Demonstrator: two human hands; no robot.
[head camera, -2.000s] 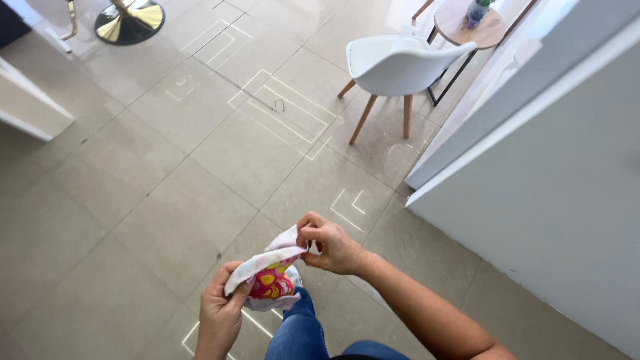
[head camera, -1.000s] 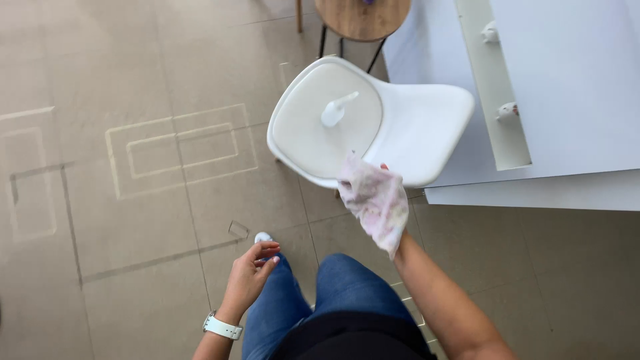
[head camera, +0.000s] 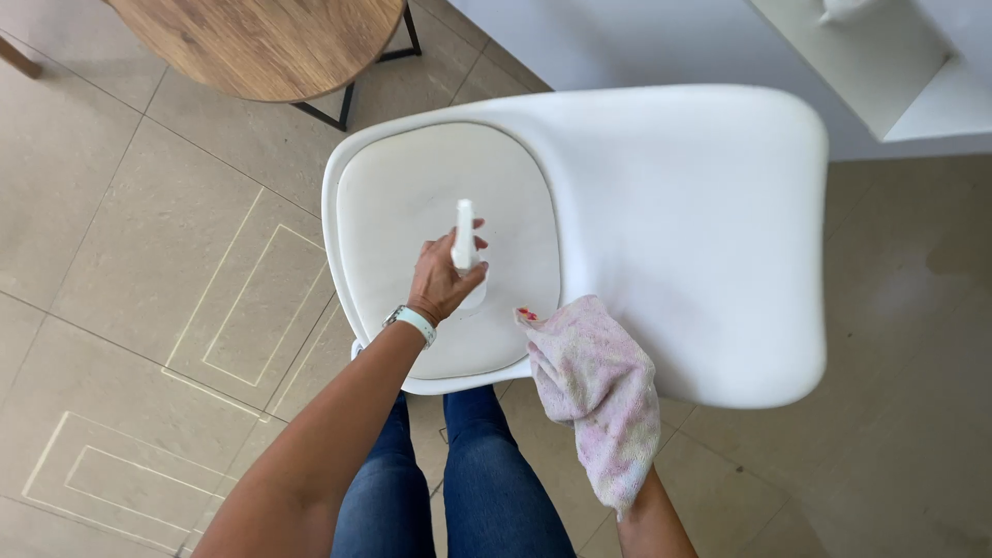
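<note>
My left hand (head camera: 446, 275), with a pale watch on its wrist, has its fingers around the neck of a white spray bottle (head camera: 465, 236). The bottle is over the grey seat pad (head camera: 403, 186) of a white plastic chair (head camera: 697, 232). A pinkish terry cloth (head camera: 601, 387) with a small red patch at one corner is draped over my right hand, which it hides; only the wrist and forearm show below. The cloth is at the chair's near edge, right of the pad.
A round wooden table (head camera: 271, 39) with black metal legs stands beyond the chair at the upper left. White furniture (head camera: 589, 46) with a recess lies at the upper right. My legs in jeans are close to the chair's near edge.
My left hand has moved from beside my knee to the spray bottle on the seat and taken hold of it. The chair is much nearer in view. The cloth remains with my right hand.
</note>
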